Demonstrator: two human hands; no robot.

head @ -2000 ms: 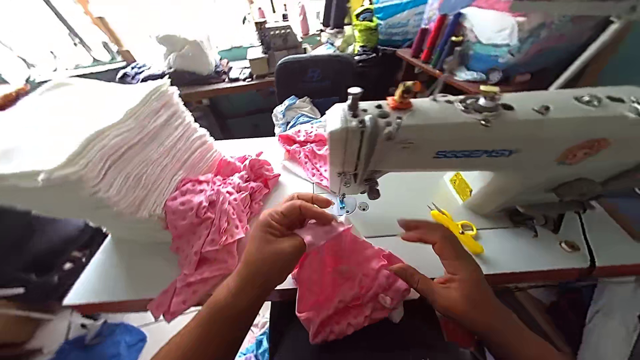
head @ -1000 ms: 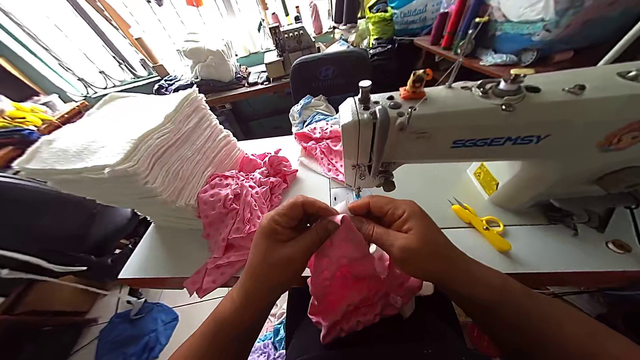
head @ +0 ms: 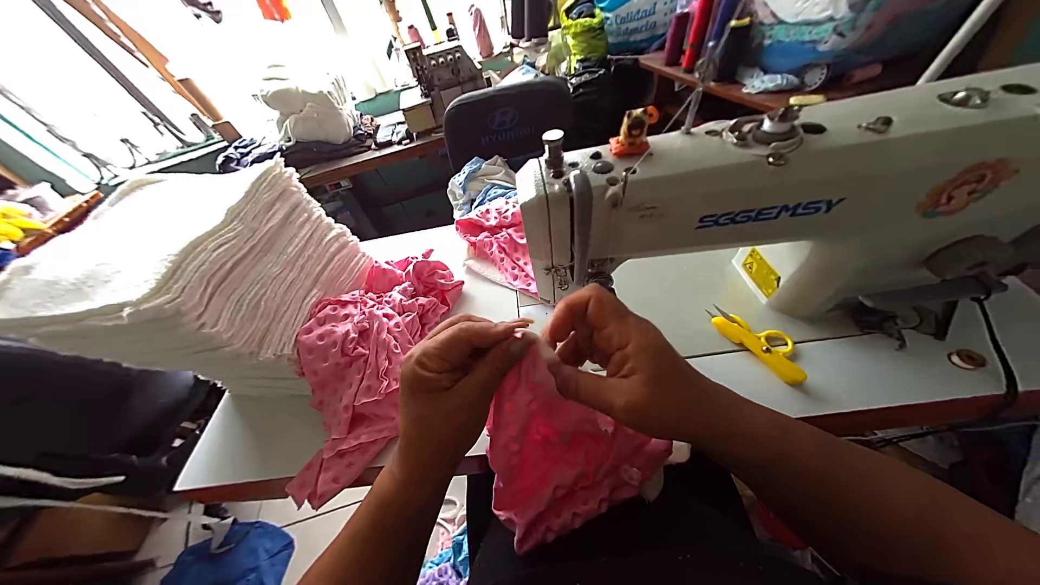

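A pink dotted fabric piece (head: pixel 569 455) hangs from my left hand (head: pixel 455 382), whose thumb and fingers pinch its top corner. My right hand (head: pixel 617 366) is at the same corner, fingers bent; whether it grips the cloth I cannot tell. Both hands are in front of the needle end of a white Seegemsy-type sewing machine (head: pixel 772 179). More pink dotted fabric (head: pixel 366 349) lies crumpled on the table to the left, and another pink piece (head: pixel 500 240) is behind the machine head. Yellow thread snips (head: pixel 760 348) lie on the table at the right.
A tall stack of white cloths (head: pixel 179 260) fills the left of the sewing table (head: pixel 244 439). Behind stand a chair (head: pixel 508 122) and another sewing machine (head: pixel 443 77). A small bobbin (head: pixel 967 359) is near the table's right edge. A blue bag (head: pixel 231 552) is on the floor.
Two seconds ago my right hand was apart from my left, near the fabric's right side. It moved to the top corner, and its fingers have since loosened or shifted there.
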